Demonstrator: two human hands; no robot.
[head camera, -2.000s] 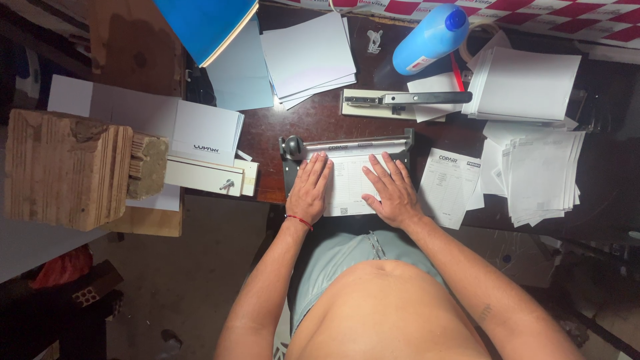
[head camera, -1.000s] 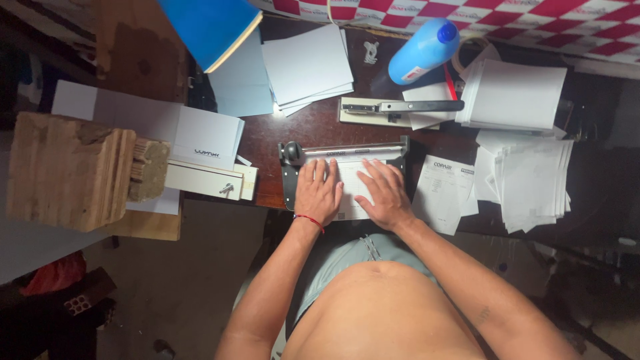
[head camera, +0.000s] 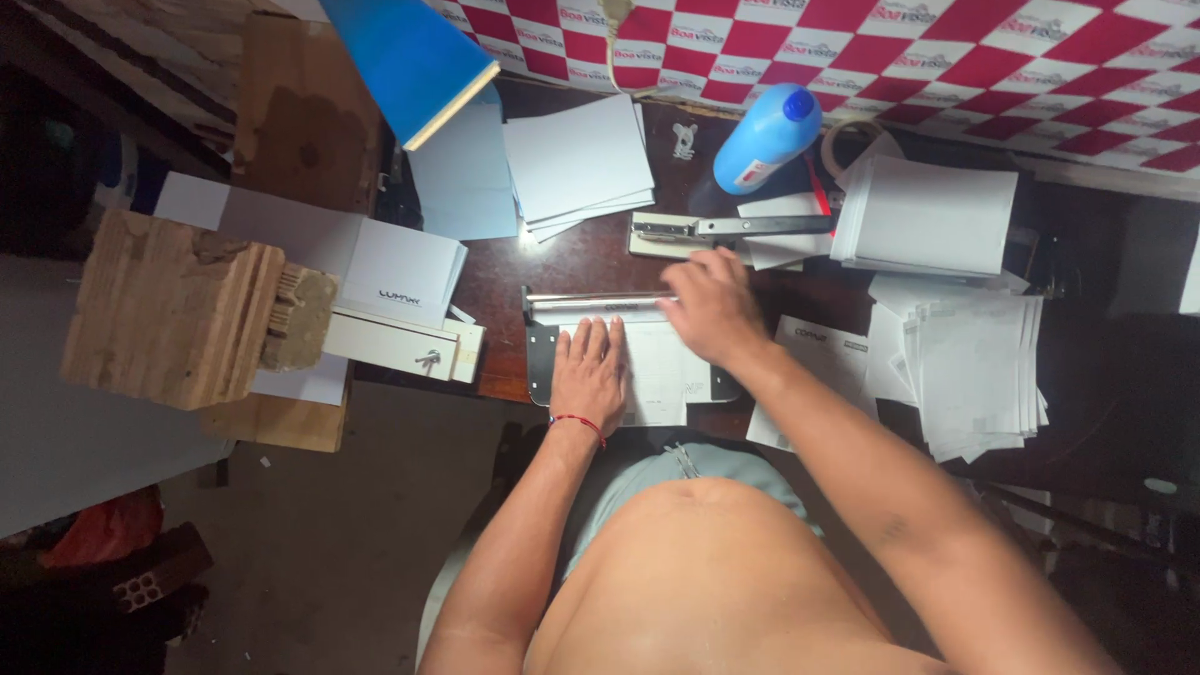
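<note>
A paper trimmer [head camera: 542, 361] with a dark base and a metal rail lies at the table's near edge. On it is a printed sheet of paper [head camera: 656, 366], its lower end past the base. My left hand [head camera: 591, 370] rests flat on the sheet's left part, fingers pointing to the rail. My right hand [head camera: 714, 305] is bent over the rail's right end, slightly blurred; the trimmer's round cutting head is not visible, and what lies under the palm is hidden. Just beyond the right fingertips stands a long-arm stapler [head camera: 759, 226]. Another printed sheet [head camera: 816, 347] lies right of the trimmer.
Paper stacks lie at the back [head camera: 581, 159], upper right [head camera: 928, 216] and right [head camera: 975, 366]. A blue bottle [head camera: 764, 141] lies or stands near a tape roll [head camera: 844, 141]. At left, a hollow clay brick [head camera: 169, 309] sits by folded sheets [head camera: 403, 272] and a pale device [head camera: 394, 342].
My right hand has left the sheet and moved up and right to the rail's end. The round cutting head, earlier at the rail's left end, no longer shows there. My left hand stays on the sheet.
</note>
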